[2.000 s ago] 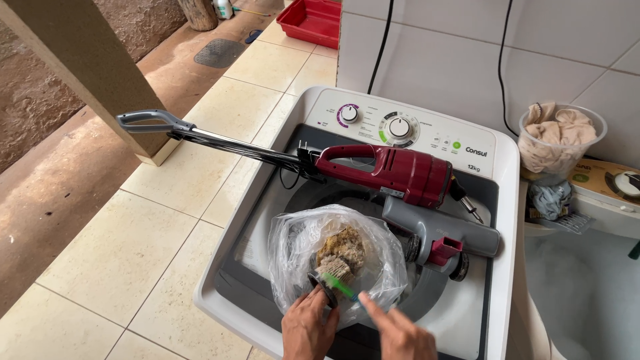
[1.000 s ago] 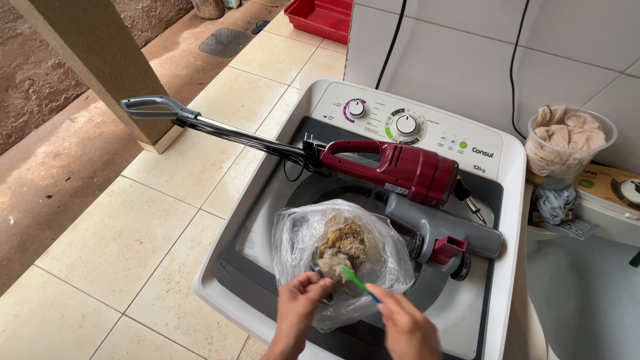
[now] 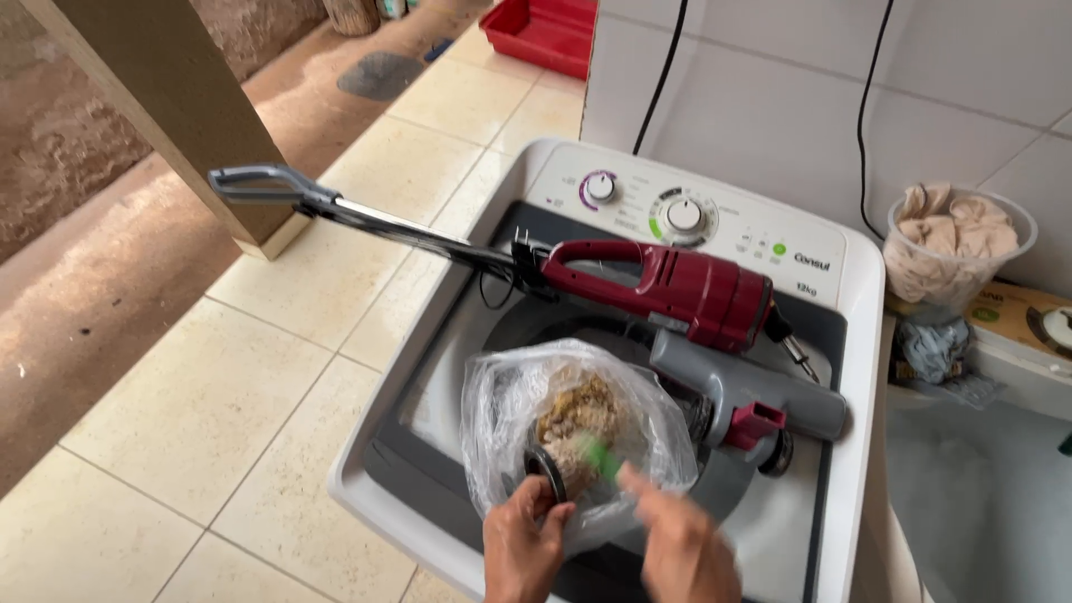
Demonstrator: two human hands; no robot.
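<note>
A clear plastic bag (image 3: 494, 410) lies wide-mouthed on the washing machine's lid, with clumps of dusty debris (image 3: 586, 406) inside. My left hand (image 3: 523, 532) pinches a dark round ring-like part (image 3: 546, 471) over the bag's near edge. In my right hand (image 3: 682, 536) is a small tool with a green head (image 3: 599, 456), likely a brush; it is blurred and close to the ring. Behind the bag rests a maroon stick vacuum cleaner (image 3: 670, 289) with a long handle reaching left. Its grey floor head (image 3: 754, 389) lies to the right of the bag.
Under all this stands a white Consul washing machine (image 3: 863, 335). At right are a plastic tub of beige cloths (image 3: 955, 243), a grey crumpled cloth (image 3: 934, 347) and a water-filled basin (image 3: 963, 477). A red tray (image 3: 540, 38) sits on the tiled floor behind; a pillar (image 3: 176, 109) rises at left.
The green-headed tool and my right hand have shifted slightly between frames and are blurred now. The dark ring shows more plainly in my left hand than one second ago.
</note>
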